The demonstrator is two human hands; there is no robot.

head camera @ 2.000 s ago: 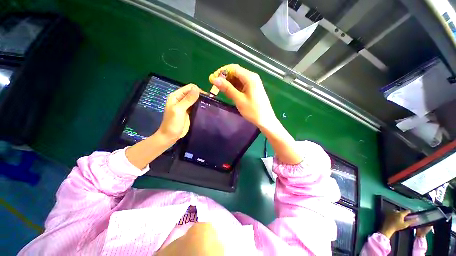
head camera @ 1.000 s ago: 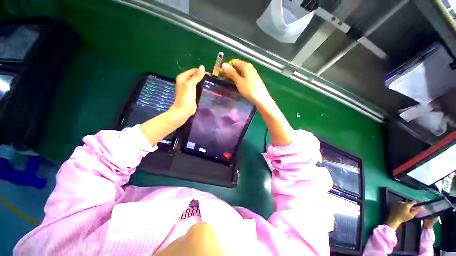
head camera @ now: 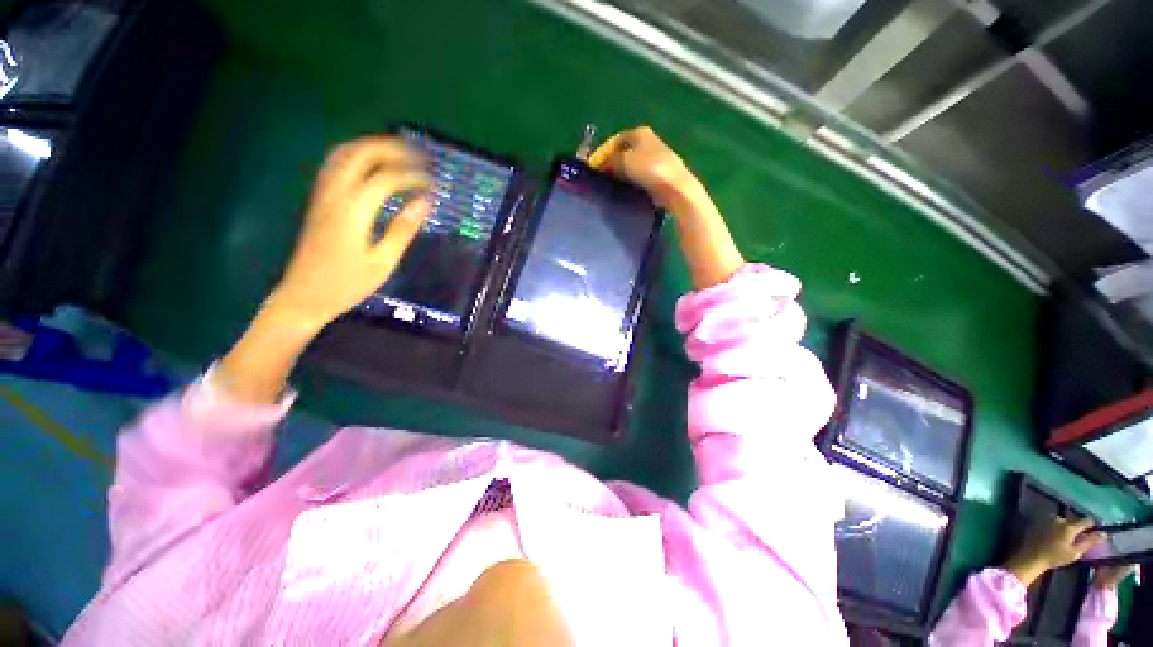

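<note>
Two dark tablets lie side by side in a black two-slot tray (head camera: pixel 537 394). The left tablet (head camera: pixel 436 272) shows rows of green and white text; the right tablet (head camera: pixel 575 259) shows a dark screen with bright glare. A small plug (head camera: pixel 587 140) sticks out at the right tablet's top edge. My right hand (head camera: pixel 647 167), with a yellow-orange fingertip cover, grips the right tablet's top edge beside the plug; its thumb is hidden. My left hand (head camera: pixel 348 234) is blurred, fingers curled apart and empty, over the left tablet's left side.
Another loaded tray (head camera: pixel 895 474) lies to the right. Beyond it, another person's hand (head camera: pixel 1056 544) holds a tablet over a black tray. Dark trays (head camera: pixel 95 190) stand at the far left. A metal rail (head camera: pixel 759 114) runs along the back of the green mat.
My left hand has let go of the right tablet and moved left over the left tablet. The right tablet now lies lower in its slot. My right hand remains at its top edge.
</note>
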